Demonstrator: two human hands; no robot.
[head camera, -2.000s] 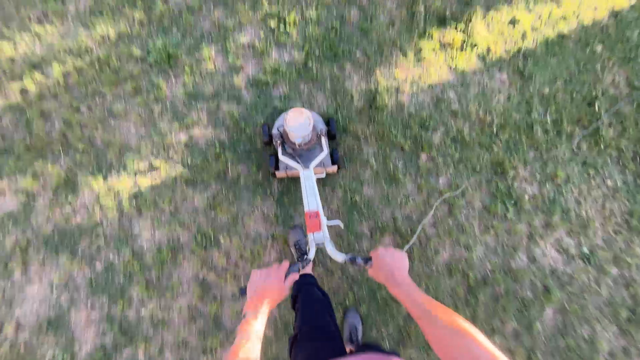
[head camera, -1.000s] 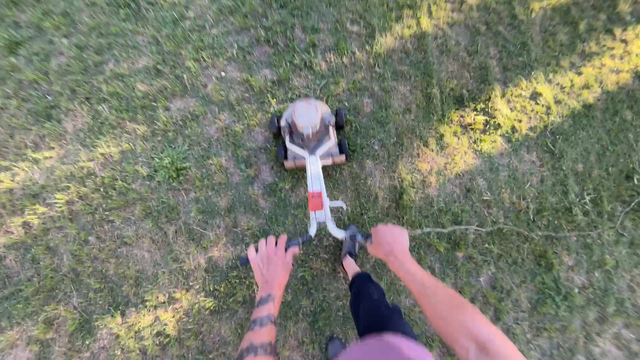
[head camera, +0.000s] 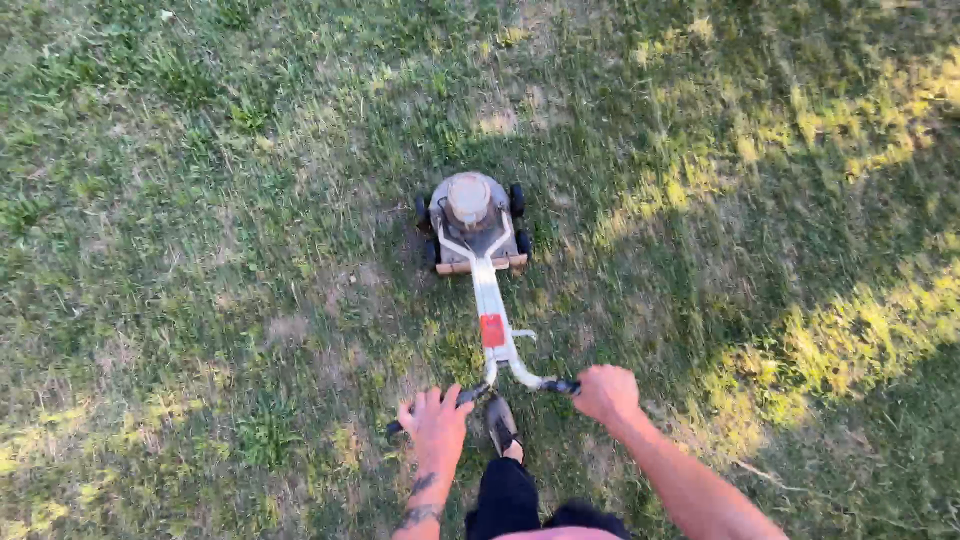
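Note:
An electric lawn mower with a round motor cover and black wheels stands on the grass ahead of me. Its pale metal handle, bearing a red panel, runs back toward me and forks into two black grips. My left hand lies over the left grip, fingers spread on top and thumb side hidden. Closed around the end of the right grip is my right hand. A small lever sticks out from the handle's right side.
Patchy grass surrounds the mower, with sunlit strips at right and lower left. My shoe is just behind the handle, between the hands. A thin pale cord lies in the grass at lower right, partly hidden by my forearm.
The mower and the view have moved over the grass. The cord, earlier stretching right from near my right hand, now shows only lower down. Both hands remain at the handle.

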